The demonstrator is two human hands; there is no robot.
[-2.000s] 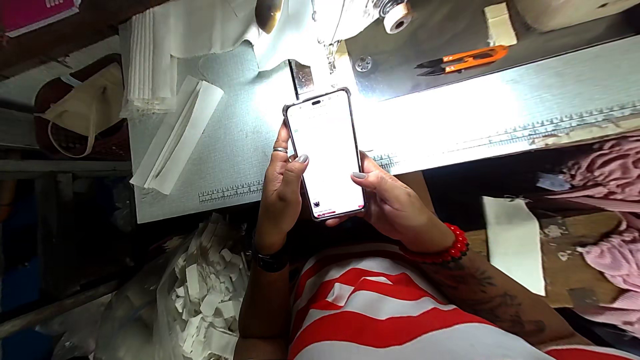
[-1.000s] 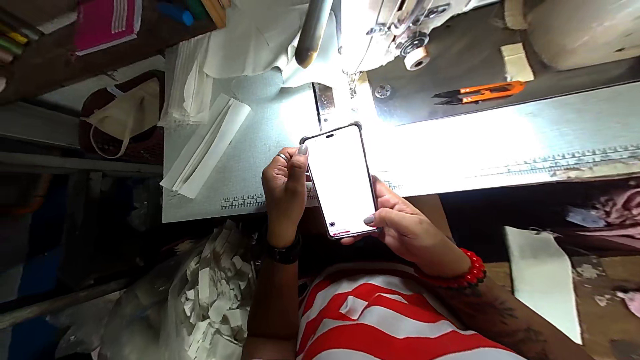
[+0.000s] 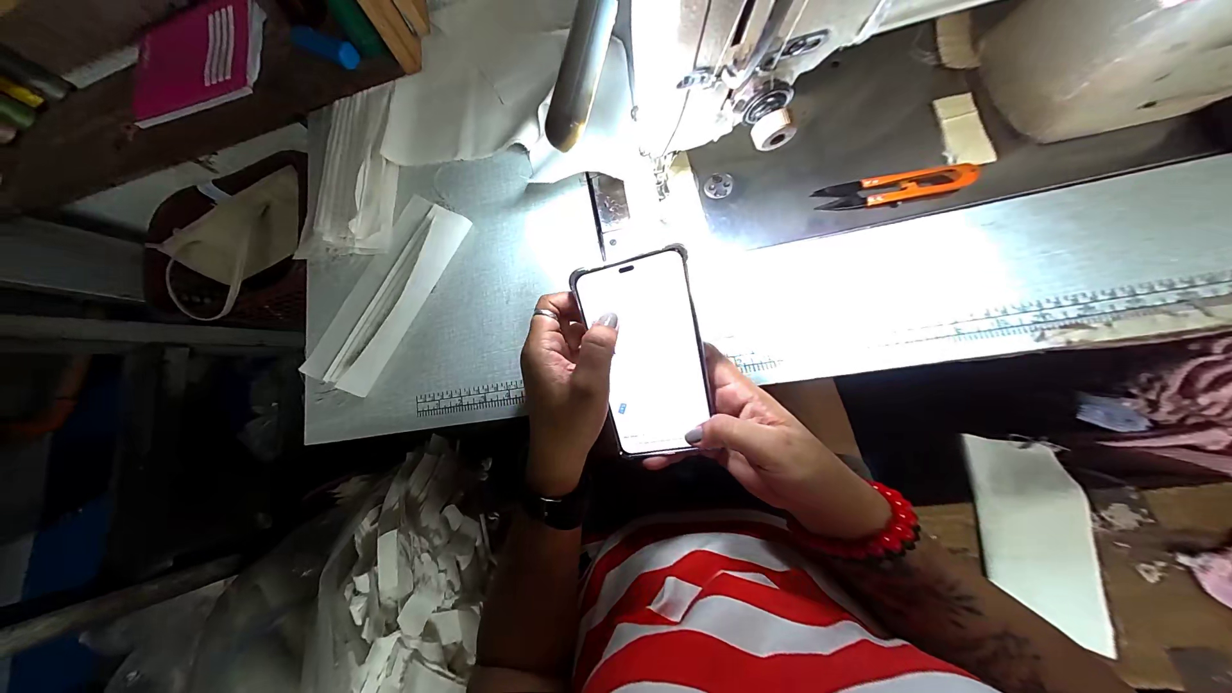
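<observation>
A smartphone in a dark case is held upright between my hands, its screen bright white. My left hand grips its left side, the thumb over the screen's edge and a ring on one finger. My right hand holds the lower right corner, with the thumb on the bottom of the screen. Just beyond the phone are the needle and presser foot of a sewing machine. Orange-handled thread snips lie on the machine bed to the right. Folded white fabric strips lie left of my left hand.
A stack of white fabric and a loose white cloth lie at the table's back left. A plastic bag of fabric scraps stands below the table edge. A pink notebook is at the upper left. Printed rulers run along the table's front edge.
My left thumb has moved down from near the phone's top corner since one second ago. Both hands still hold the phone, and a small blue mark now shows low on its screen.
</observation>
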